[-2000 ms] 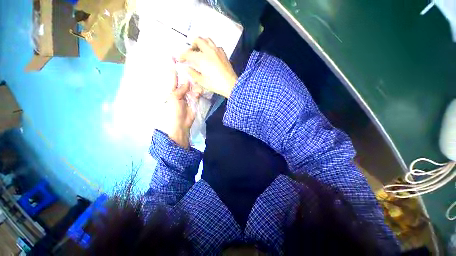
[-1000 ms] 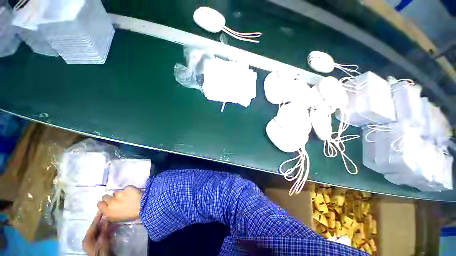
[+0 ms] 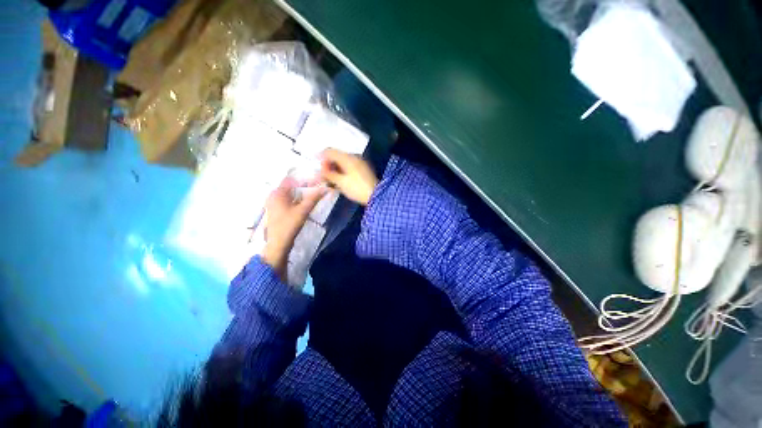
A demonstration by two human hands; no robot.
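Note:
A large clear poly bag (image 3: 251, 71) holds white boxes (image 3: 238, 188) in rows at lap level, left of the belt edge. My left hand (image 3: 286, 213) and my right hand (image 3: 347, 174) meet over the boxes, fingers bent close together. Bright film or something white lies between the fingertips. It is overexposed, so I cannot tell what is pinched or whether either hand holds it.
On the green belt (image 3: 468, 92) lie a white sheet pile (image 3: 635, 71) with a small tab and several white corded products (image 3: 675, 249) with looped cords. Brown cartons (image 3: 79, 104) and a blue stool (image 3: 100, 33) stand on the blue floor. Yellow-gold parts (image 3: 622, 380) show below the belt edge.
The view swung right over the belt and back towards the lap. Both hands remain at the bagged boxes. Their fingers have shifted slightly, and are still close together.

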